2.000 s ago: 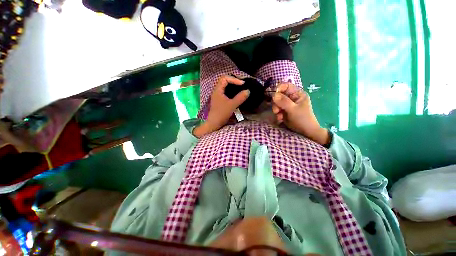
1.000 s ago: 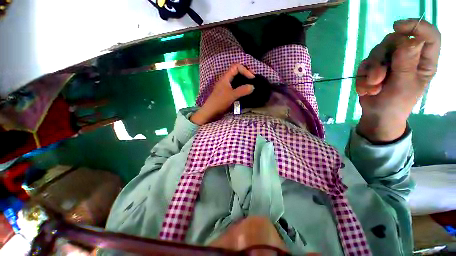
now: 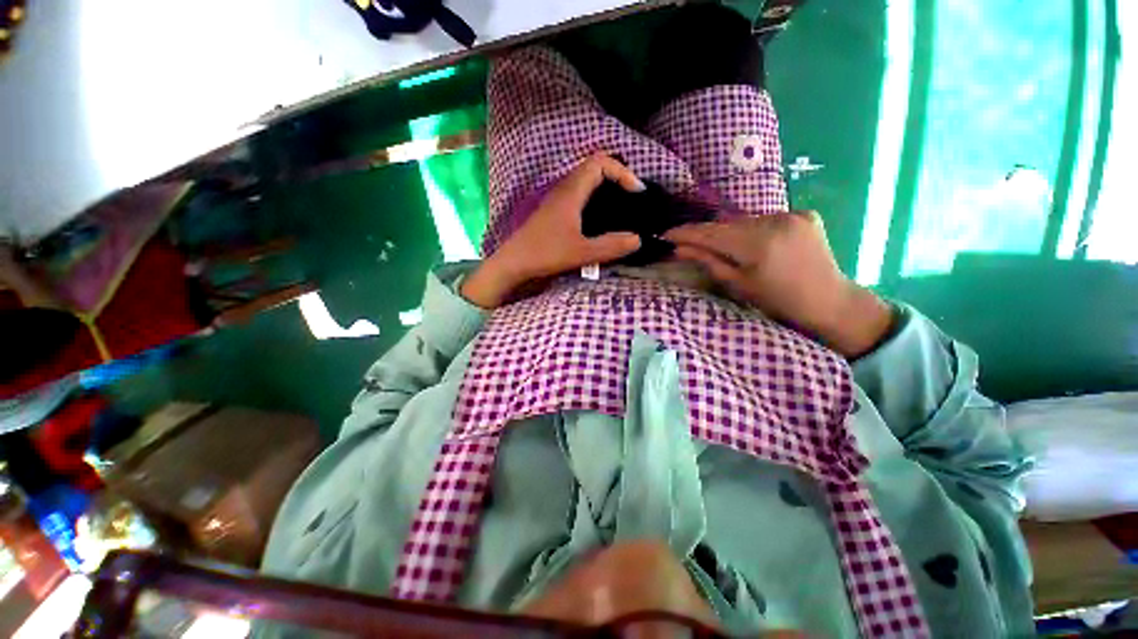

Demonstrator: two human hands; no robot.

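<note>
A black plush toy (image 3: pixel 614 215) lies in my lap, its dark back showing between my hands. My left hand (image 3: pixel 555 231) is closed round its left side, thumb below and fingers above. A small white label (image 3: pixel 590 271) sticks out under my left thumb. My right hand (image 3: pixel 780 268) is at the toy's right side, fingertips at the plush. The needle cannot be made out, so I cannot tell whether the right fingers pinch it. The checked purple-and-white apron (image 3: pixel 624 343) covers my lap.
A white-topped table (image 3: pixel 187 87) is at the upper left, with a penguin plush (image 3: pixel 406 15) cut off by the top edge. A cardboard box (image 3: pixel 218 468) stands at the lower left. A white sack (image 3: pixel 1079 456) lies at the right.
My right hand was at the toy, then raised far right with needle and taut black thread; now it is back at the toy. My left hand keeps its hold. The view has shifted off the table.
</note>
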